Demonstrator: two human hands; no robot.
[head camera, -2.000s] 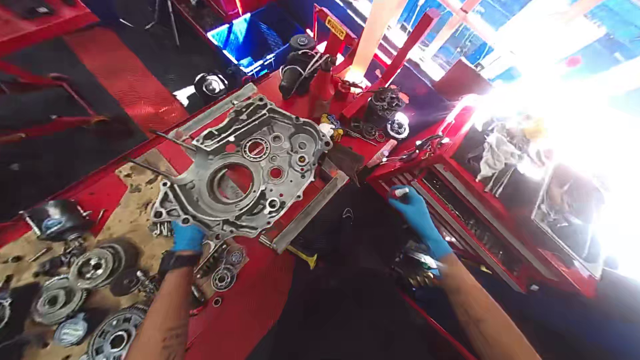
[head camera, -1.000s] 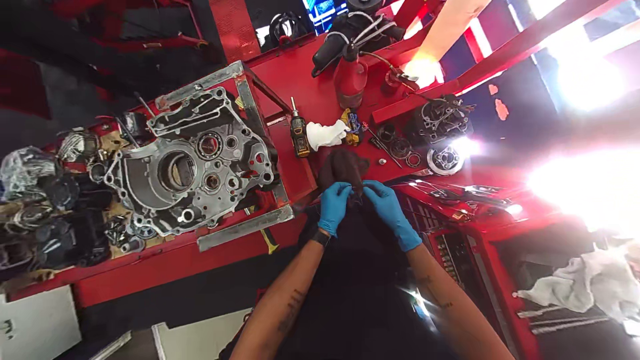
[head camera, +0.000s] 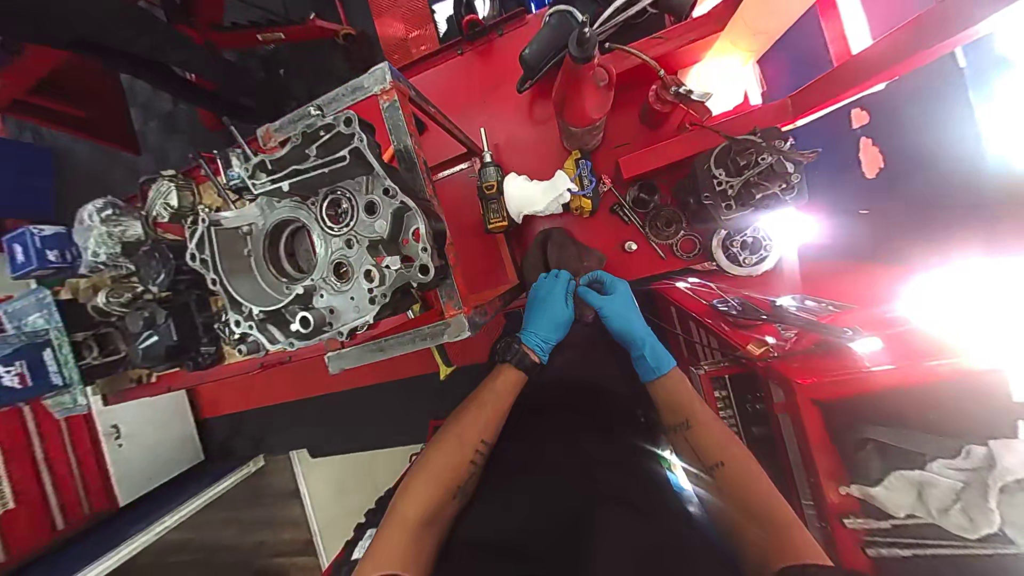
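Observation:
Both hands wear blue gloves and meet at the near edge of the red bench. My left hand (head camera: 549, 314) has its fingers bent at a dark brown cloth (head camera: 564, 252). Beside it my right hand (head camera: 620, 316) has thumb and fingertips pinched together, close to the left fingertips. Whatever lies between the fingertips is too small to make out. Beyond the cloth are a yellow and black power screwdriver (head camera: 492, 192), a crumpled white cloth (head camera: 538, 197) and a yellow and black tool or battery (head camera: 582, 184). An engine crankcase half (head camera: 320, 240) rests in a metal frame (head camera: 400, 120) at left.
A red bottle (head camera: 584, 92) stands at the back. Gears (head camera: 666, 225) and a dark engine part (head camera: 744, 180) lie to the right. A red tool chest (head camera: 848, 376) with tools on top is at my right. Bagged and boxed parts (head camera: 108, 232) sit far left.
Two seconds ago my hands were apart, the left at the crankcase and the right over the tool chest. They came together at the brown cloth and remain there. The view has turned.

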